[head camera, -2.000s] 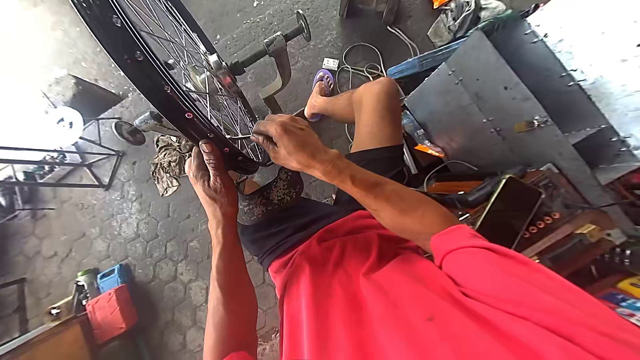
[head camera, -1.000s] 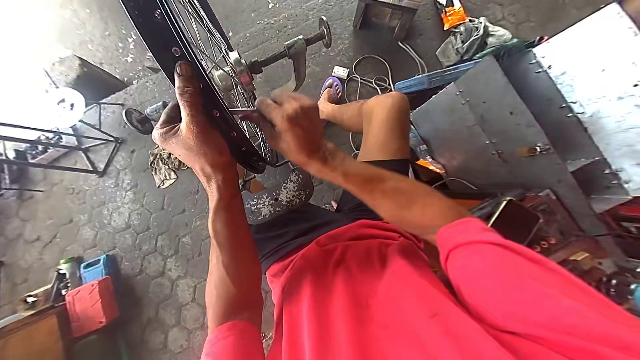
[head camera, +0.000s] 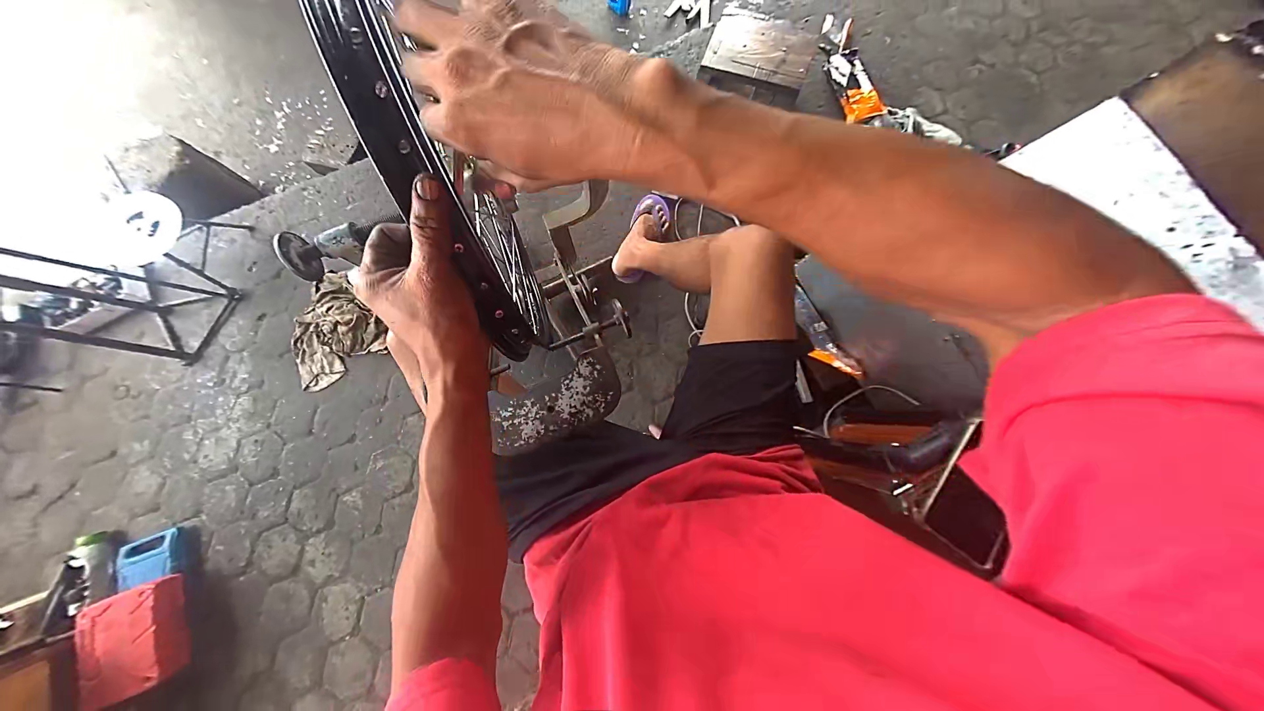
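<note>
A black spoked wheel rim (head camera: 405, 148) stands upright before me on a metal stand (head camera: 568, 296), its nipples showing along the inner face. My left hand (head camera: 425, 267) grips the rim near its lower part, thumb on the black face. Thin metal spokes (head camera: 504, 252) run up from the rim and pass partly behind my right hand. My right hand (head camera: 513, 94) is raised at the rim's upper right side, over the spokes, its fingers somewhat spread and cut by the top edge. Whether it holds anything cannot be told. The hub is hidden behind it.
A crumpled cloth (head camera: 338, 331) lies on the paved floor left of the wheel. A black metal frame (head camera: 178, 296) stands farther left. Red and blue containers (head camera: 133, 632) sit at the lower left. A wooden stool (head camera: 760, 49) is at the top, a pale metal surface (head camera: 1136, 188) at the right.
My right hand has moved up along the wheel from the spokes near the lower rim. The thin tool seen in it earlier is not visible now. My left hand stays on the rim.
</note>
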